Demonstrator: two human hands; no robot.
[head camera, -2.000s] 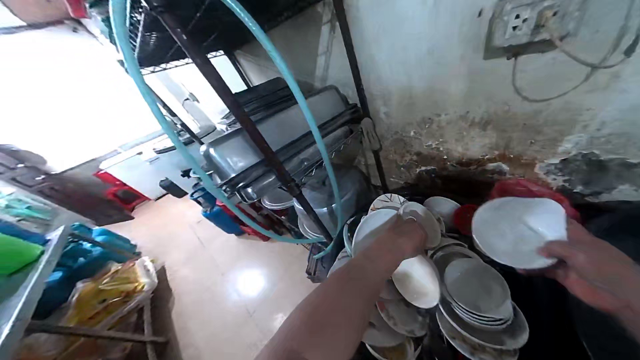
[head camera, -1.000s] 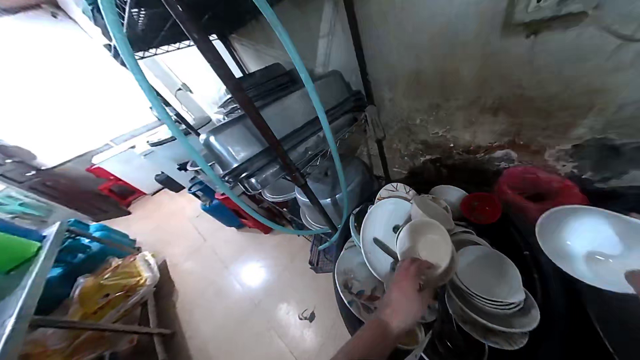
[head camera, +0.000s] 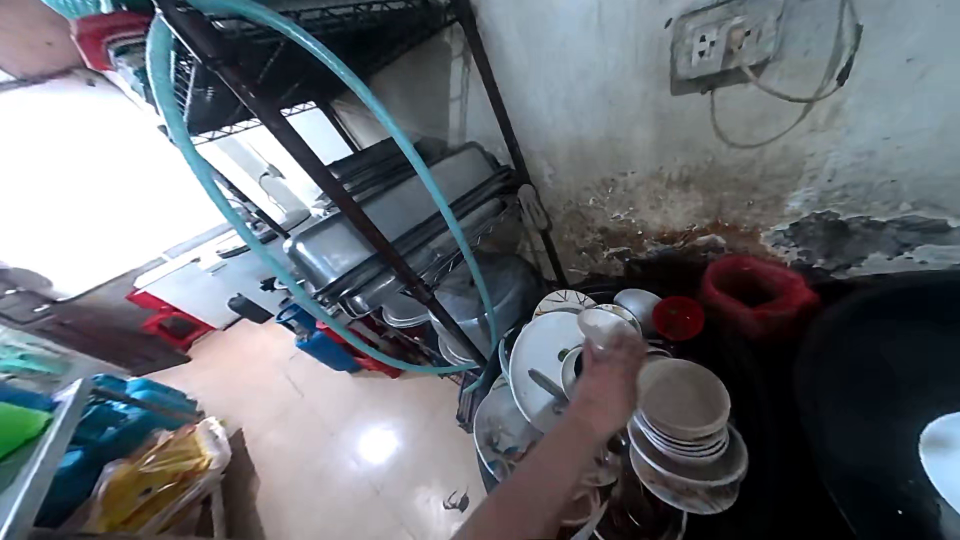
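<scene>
My left hand (head camera: 609, 382) is at the heap of used dishes, its thumb and fingers at the near rim of a small white bowl (head camera: 602, 325). Under and left of it lies a large white oval plate (head camera: 536, 352) with a utensil (head camera: 547, 385) and food scraps on it. To the right of my hand rises a stack of small white plates (head camera: 684, 397) on larger soiled plates (head camera: 694, 491). A red bowl (head camera: 678, 318) sits behind the stack. My right hand is out of view; part of a white dish (head camera: 942, 454) shows at the right edge, over a large black tub (head camera: 862, 375).
A red plastic container (head camera: 759, 296) stands by the peeling wall. On the left, a metal rack (head camera: 352, 210) holds steel pans (head camera: 420, 202), with a light-blue hose (head camera: 442, 202) looped in front. A wall socket (head camera: 724, 46) has a cord plugged in. Tiled floor (head camera: 337, 442) lies lower left.
My right hand, earlier holding a white dish at the right, has left the view. My left hand has stayed at the dish heap, now at a bowl farther back.
</scene>
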